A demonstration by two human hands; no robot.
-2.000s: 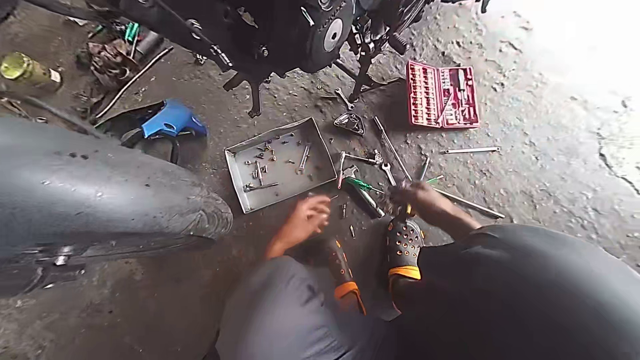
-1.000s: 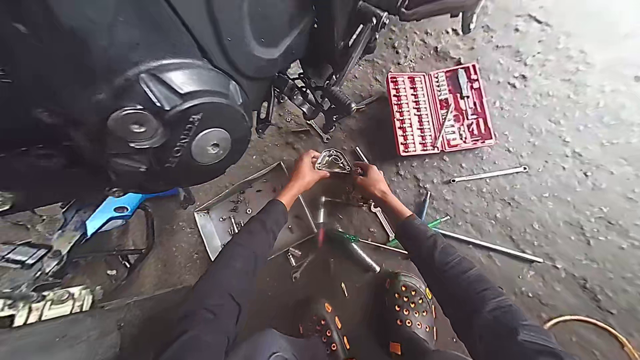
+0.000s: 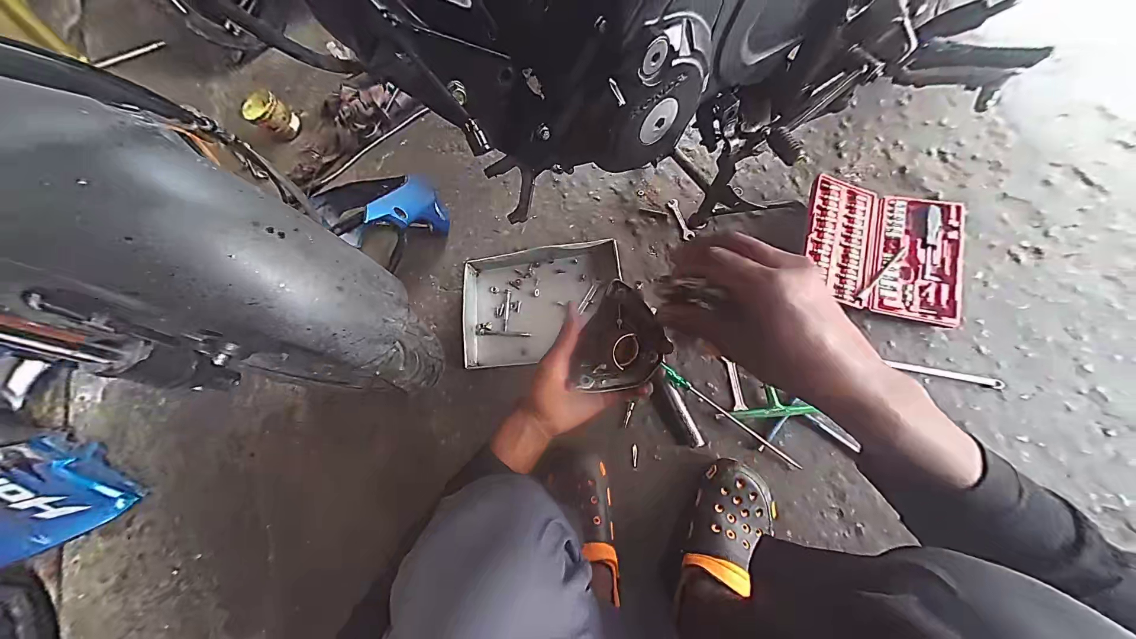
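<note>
My left hand [image 3: 564,390] holds a dark metal engine cover [image 3: 621,342] with a round hole, its hollow side towards me. Just right of the cover, my right hand [image 3: 754,297] is raised with bent fingers around a blurred metal part [image 3: 692,291]; the grip on it is partly hidden. Behind the left hand, a shallow metal tray [image 3: 541,353] holds several bolts and small parts. Above both hands stands the dark motorcycle engine [image 3: 568,80].
An open red socket set [image 3: 963,266] lies at the right. Near my feet are a green-handled screwdriver [image 3: 737,422], a combination wrench [image 3: 735,383], a green T-handle [image 3: 777,410] and a metal tube [image 3: 679,413]. A wheel with its fender [image 3: 222,240] fills the left; a blue fairing piece [image 3: 408,206] lies beyond it.
One second ago both hands were together at a small metal part beyond the tray; now they are nearer my body, the left holding the cover. The view has swung left.
</note>
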